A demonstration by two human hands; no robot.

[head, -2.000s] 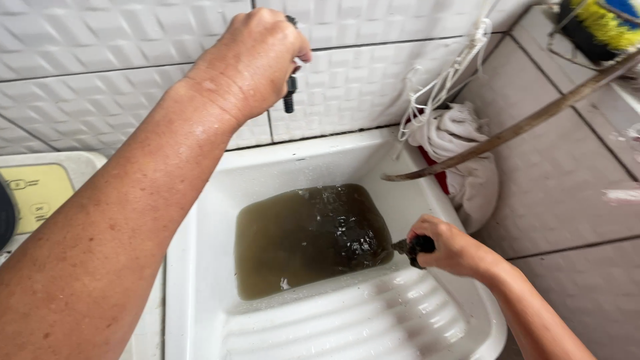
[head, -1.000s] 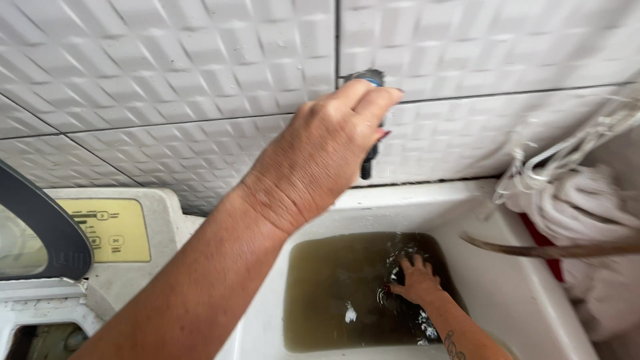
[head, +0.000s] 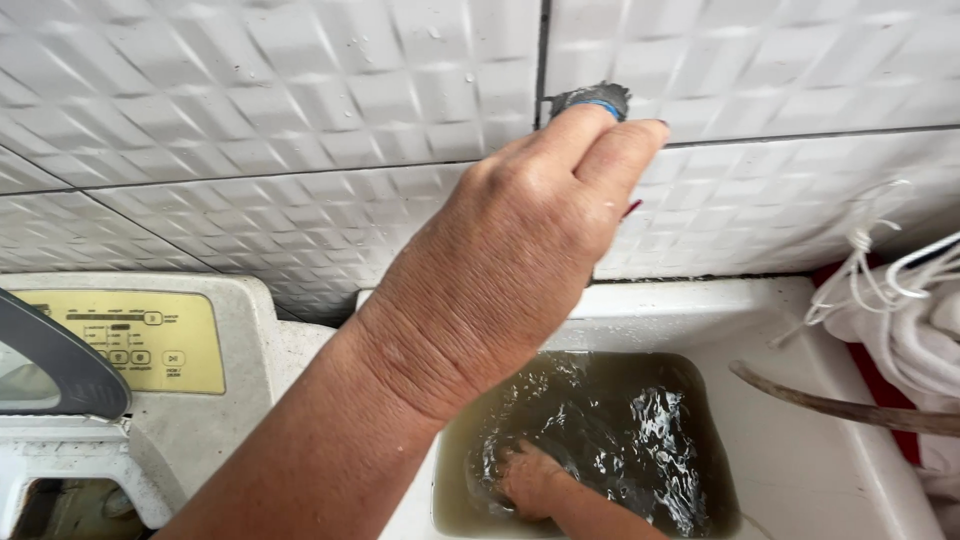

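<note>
My left hand [head: 536, 195] is closed around a tap [head: 592, 99] on the tiled wall; a ragged dark wrap with a blue band shows above the fingers, and the rest of it is hidden by the hand. Below, my right hand [head: 529, 476] is partly under the murky brown water [head: 592, 442] in a white laundry sink [head: 795, 360]. Its fingers are under the rippled surface, so whether it holds anything cannot be seen.
On the left stands a washing machine with a yellow control panel [head: 187, 337] and a raised lid [head: 90, 360]. White cloths [head: 900, 315] and tangled white cord [head: 859, 240] hang over the sink's right side. A brown curved stick or hose end [head: 825, 405] juts in from the right.
My right hand held a dark object at the water's right edge two seconds ago; it has since gone into the water and moved left. My left hand stays at the tap. The view has shifted.
</note>
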